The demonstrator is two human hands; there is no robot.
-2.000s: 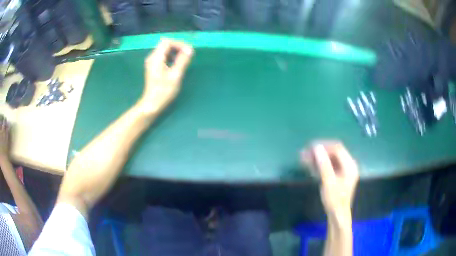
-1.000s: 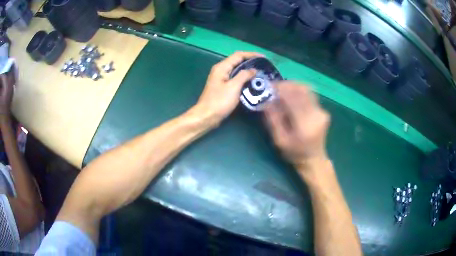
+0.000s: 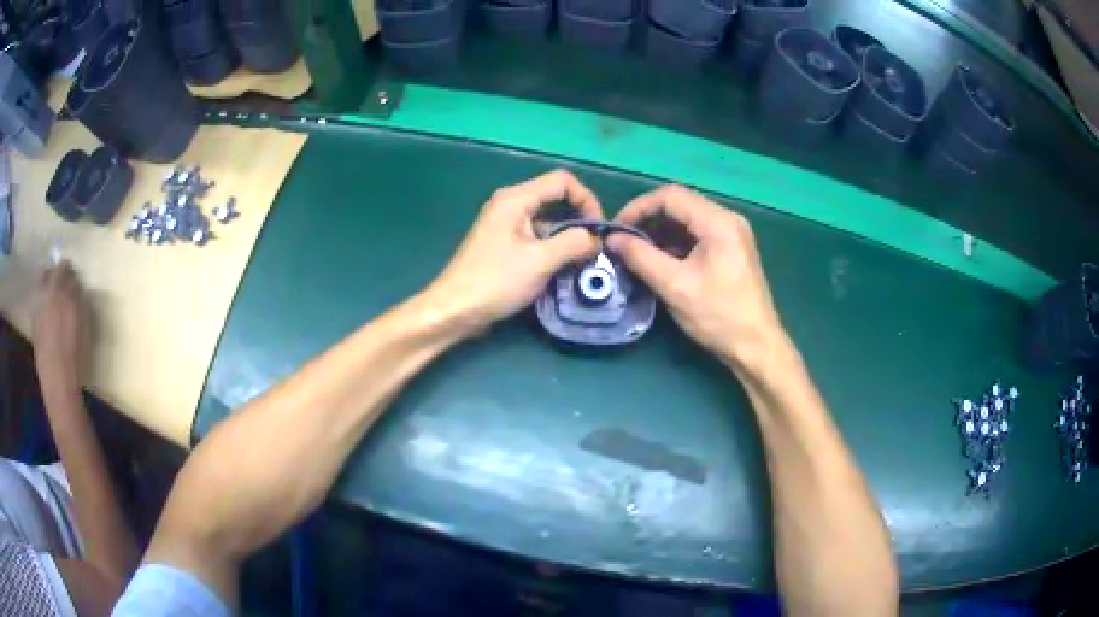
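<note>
A dark rounded housing [image 3: 597,323] with a pale, shiny inner face and a round central hub is held over the green bench. My left hand [image 3: 521,251] grips its upper left rim with thumb and fingers. My right hand [image 3: 701,265] grips its upper right rim the same way. Both thumbs meet near the top edge, just above the hub. The fingertips hide part of the rim. I cannot tell whether a separate small piece is between the thumbs.
Small metal fittings lie on the pale board [image 3: 181,211] and at the bench's right [image 3: 986,428]. Stacked dark housings [image 3: 814,75] stand behind the green edge strip [image 3: 579,135]. Another person's hand [image 3: 60,319] rests at the far left.
Two seconds ago my hands were apart. One second ago my left hand held the housing while my right hand blurred beside it. Now both hands grip its top rim, and it sits lower.
</note>
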